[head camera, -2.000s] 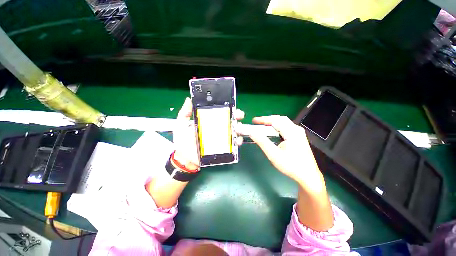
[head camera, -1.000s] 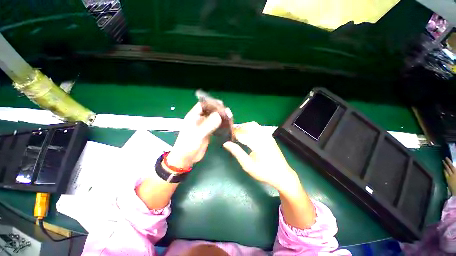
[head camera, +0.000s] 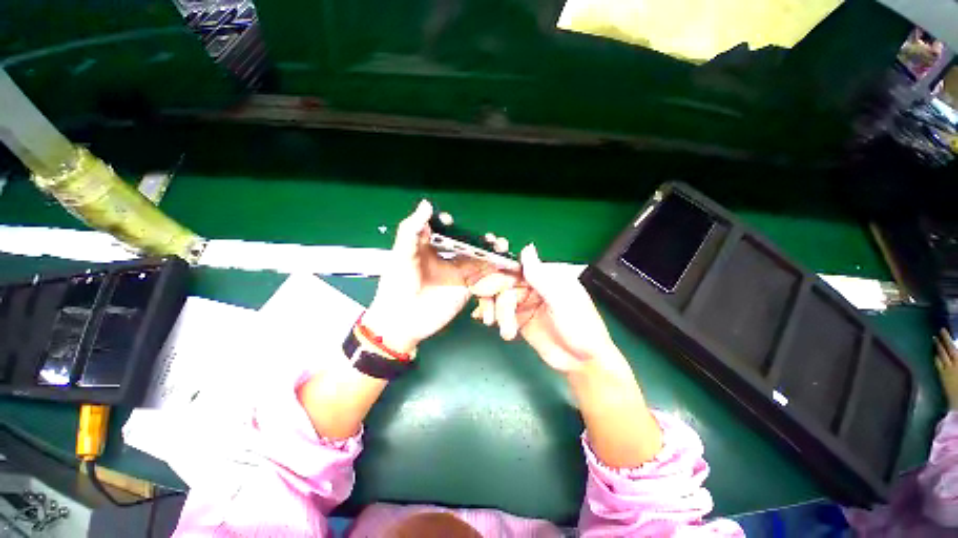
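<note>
The smartphone unit (head camera: 473, 250) is held nearly edge-on above the green mat, its thin pale side edge towards me. My left hand (head camera: 420, 284) grips its left end, with the fingers around the far side. My right hand (head camera: 546, 315) is at its right end, fingers bent beneath and against it. Its front and back faces are mostly hidden by the angle. The phone tray (head camera: 735, 420) lies at the right with one dark-screened phone (head camera: 669, 242) in its upper left pocket; the other pockets hold no phone.
The second phone tray (head camera: 152, 347) with glossy phones is at the left, beside white papers (head camera: 226, 368). An orange plug (head camera: 92, 431) with black cable lies below it. A yellow-taped post (head camera: 116, 205) stands behind. Another person's hand (head camera: 946, 368) shows at the right edge.
The phone was first shown flat with its open back and pale middle towards me; it has since turned edge-on. My right hand has moved in against it. Another person's hand has appeared at the right edge.
</note>
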